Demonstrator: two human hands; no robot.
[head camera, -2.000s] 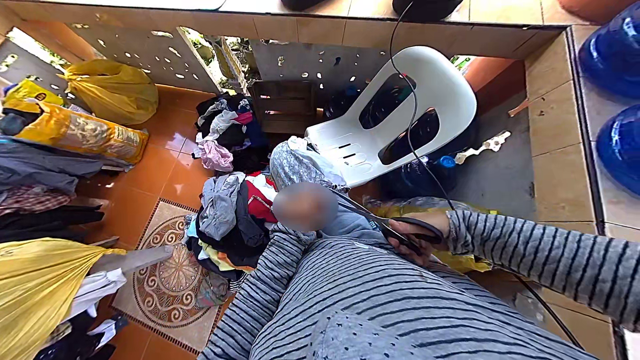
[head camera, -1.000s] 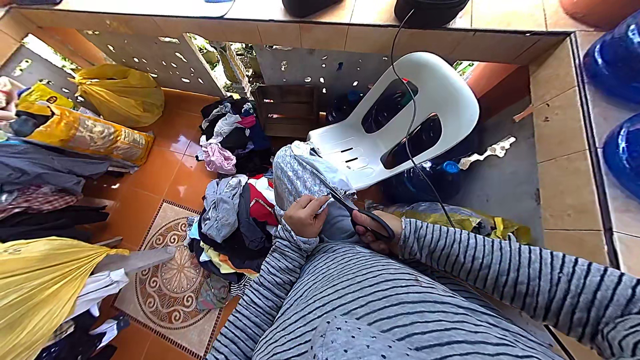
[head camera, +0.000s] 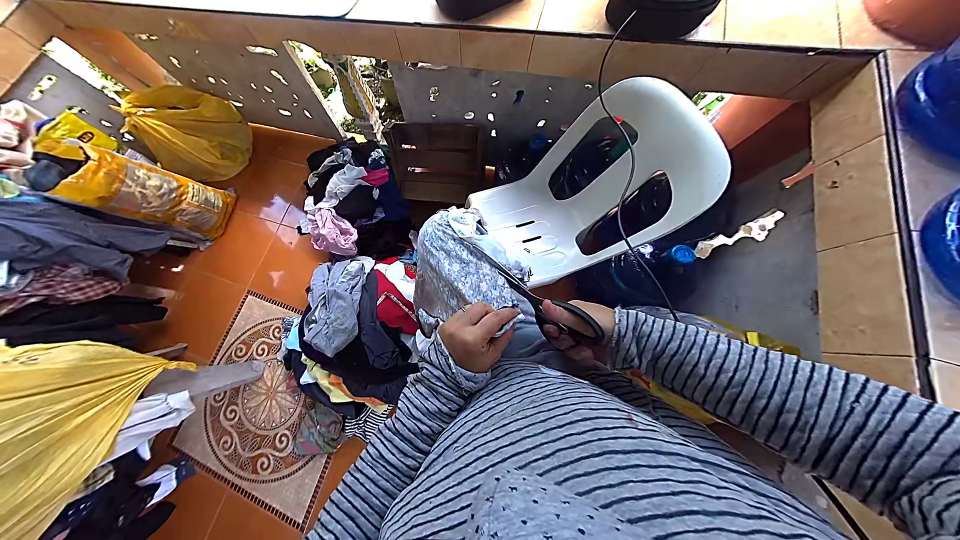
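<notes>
Black-handled scissors (head camera: 581, 321) are in my right hand (head camera: 577, 334), fingers through the handles, blades pointing up and left over grey patterned cloth (head camera: 454, 274). My left hand (head camera: 476, 336) pinches an edge of light cloth just left of the scissors' pivot. The grey cloth lies over my lap and reaches the seat of a white plastic chair (head camera: 517, 225). Whether the blades are apart or closed on the cloth is hard to tell. Left of my lap rises a pile of folded and loose clothes (head camera: 337, 307).
Another clothes heap (head camera: 341, 195) lies beside a wooden crate (head camera: 437, 161). Yellow bags (head camera: 187, 131) and hanging garments (head camera: 67, 240) are at the left. Blue water bottles (head camera: 660, 270) stand behind the chair. A black cable (head camera: 628, 172) hangs in front of the chair back. A patterned tile inlay (head camera: 262, 405) marks the floor.
Two seconds ago the scissors were lower and nearer my body; they now point up over the cloth. My left hand has come into clear sight, holding a cloth edge beside them.
</notes>
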